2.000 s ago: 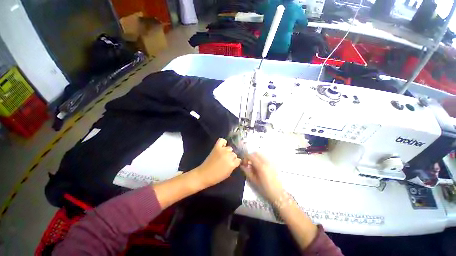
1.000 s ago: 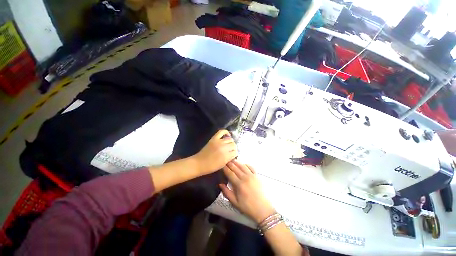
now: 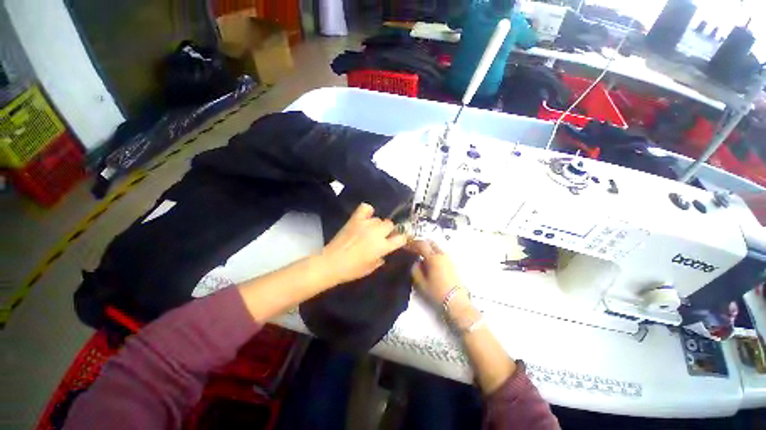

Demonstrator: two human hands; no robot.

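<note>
A large black garment (image 3: 243, 176) with small white labels is spread on the left of the white sewing machine (image 3: 621, 218) and hangs over the table's front edge. My left hand (image 3: 363, 243) grips the black fabric edge just in front of the presser foot (image 3: 417, 225). My right hand (image 3: 434, 270) pinches the fabric edge beside it, its fingertips close to the left hand's. The exact seam under the fingers is hidden and blurred.
The white table (image 3: 537, 336) has a printed scale along its front edge. Small red and dark tools (image 3: 531, 259) lie under the machine arm. A red crate (image 3: 243, 369) stands below at the left. A pale blue trough rim (image 3: 336, 102) runs behind. A person in teal (image 3: 480, 55) is beyond.
My right hand has moved from lying flat on the fabric to pinching its edge near the foot. My left hand remains at the fabric. The view has shifted.
</note>
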